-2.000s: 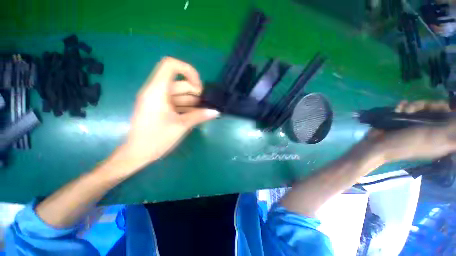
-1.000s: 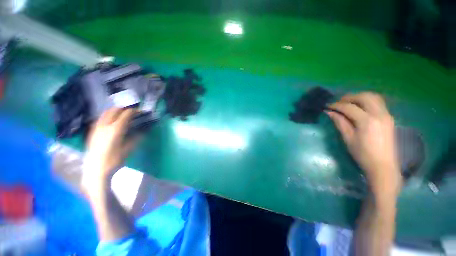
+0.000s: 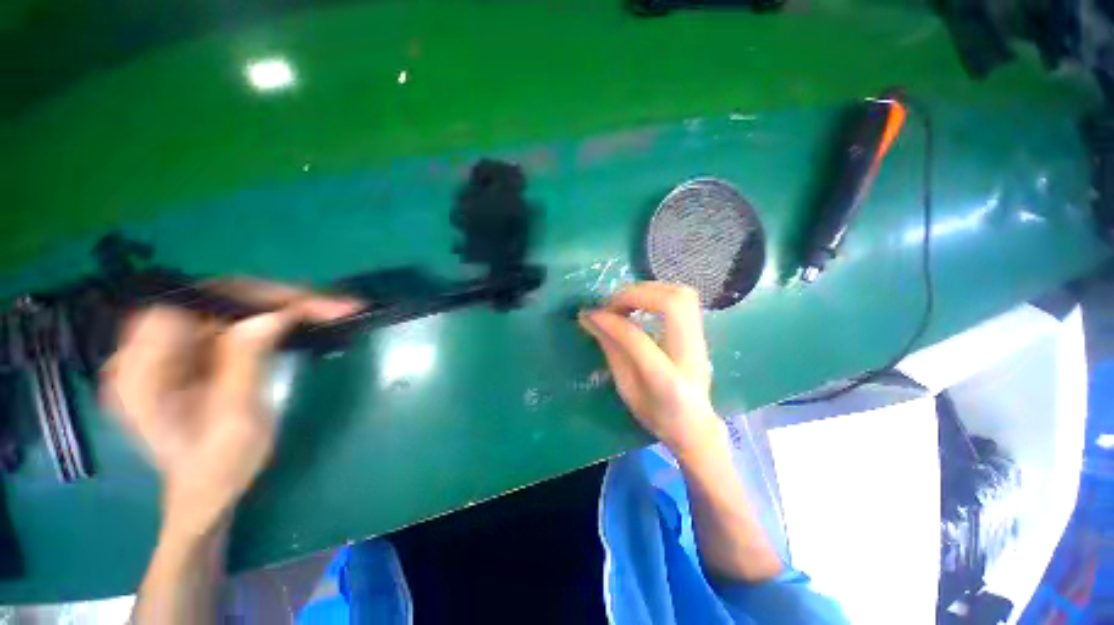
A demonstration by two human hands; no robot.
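Observation:
My left hand (image 3: 202, 379), blurred, grips a long black plastic arm (image 3: 409, 309) that points right, with a small black piece at its far end. My right hand (image 3: 660, 360) is over the bench just below the dish, thumb and fingertips pinched together. Whether a tiny part is between them cannot be told. A round mesh-like screw dish (image 3: 699, 238) holds some dark bits at its lower right. The electric screwdriver (image 3: 853, 183), black with an orange-red back, lies right of the dish.
A heap of small black blocks (image 3: 491, 210) lies beyond the arm's end. Long black parts (image 3: 51, 391) lie at the bench left. A white carton (image 3: 855, 488) with black parts stands at lower right. The screwdriver's black cord (image 3: 930, 244) curves down the right side. More black parts are at upper right.
My left hand has come away from the left pile with a long black arm. My right hand has left the small heap and is now beside the dish. The view has turned right.

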